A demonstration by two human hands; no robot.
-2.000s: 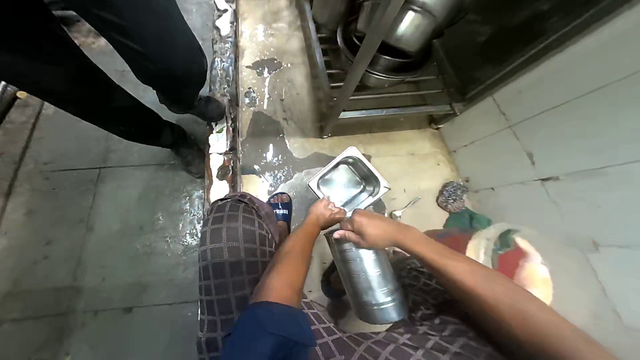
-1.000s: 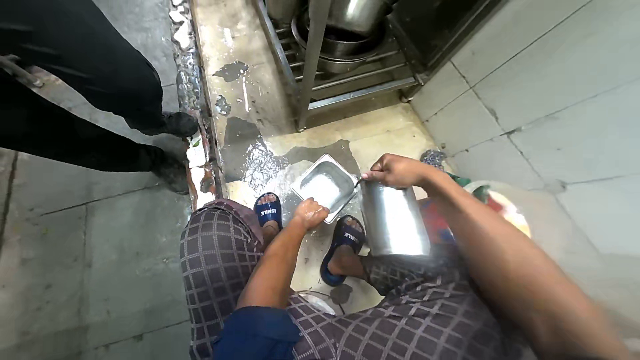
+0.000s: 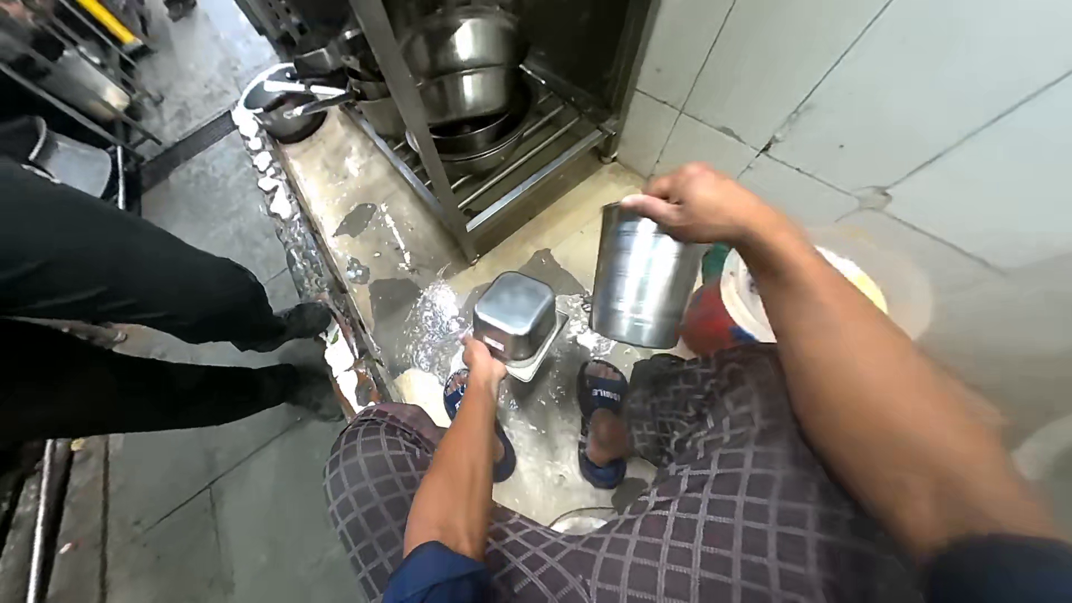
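My left hand [image 3: 484, 365] grips the rim side of a small square steel food pan [image 3: 517, 308], which is turned with its closed bottom up above the wet floor between my feet. To the right, my right hand [image 3: 691, 203] holds a tall steel cylindrical container [image 3: 643, 280] by its top rim, beside my right knee. The container hangs nearly upright; its inside is hidden. Pan and container are apart.
A metal rack [image 3: 528, 184] with stacked steel pots [image 3: 471, 71] stands ahead, near a tiled wall [image 3: 804, 92]. A pan with a handle [image 3: 289, 113] lies by the broken floor ledge. Round tubs [image 3: 749, 293] sit at right. A person's dark-trousered legs [image 3: 126, 260] are at left.
The square pan, open side up before, is now bottom up. My right hand has moved away from it to the right with the container. The view has shifted, showing more at upper left.
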